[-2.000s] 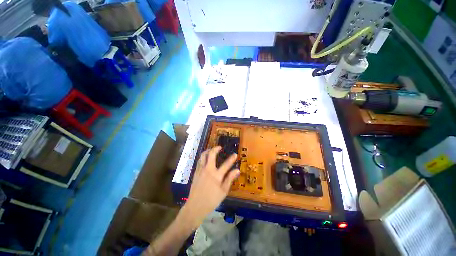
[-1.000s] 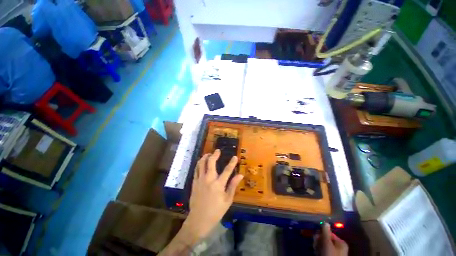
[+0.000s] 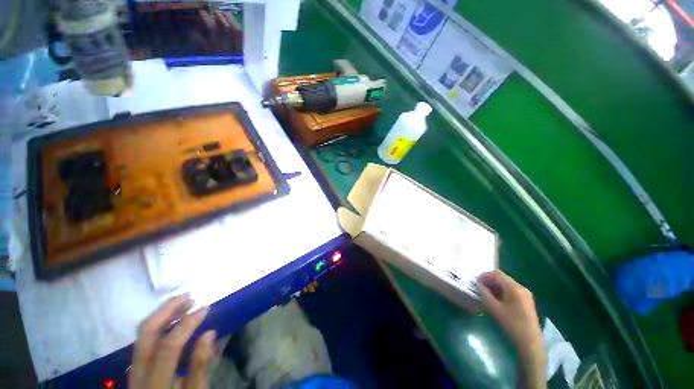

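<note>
The orange fixture board (image 3: 163,186) in its thick black frame lies on the white bed. A black block (image 3: 86,185) sits on its left side and a second black block (image 3: 221,172) on its right. My left hand (image 3: 171,342) is at the bed's front edge, off the board, fingers apart and empty. My right hand (image 3: 510,300) is at the near right corner of the open carton (image 3: 426,228) with the white marked sheet. Its thumb and fingertips are close together over the sheet's edge; whether they hold anything is not clear.
The labelled glue syringe (image 3: 95,49) hangs behind the board, blurred. The hot air gun (image 3: 335,95) lies on a wooden block (image 3: 339,125). A white bottle (image 3: 405,135) and dark loops (image 3: 342,163) are on the green bench. Green and red lights (image 3: 335,257) show on the blue front edge.
The view has swung right. My left hand has come off the left block to the front edge. My right hand has moved from the buttons to the carton. The board sits further back.
</note>
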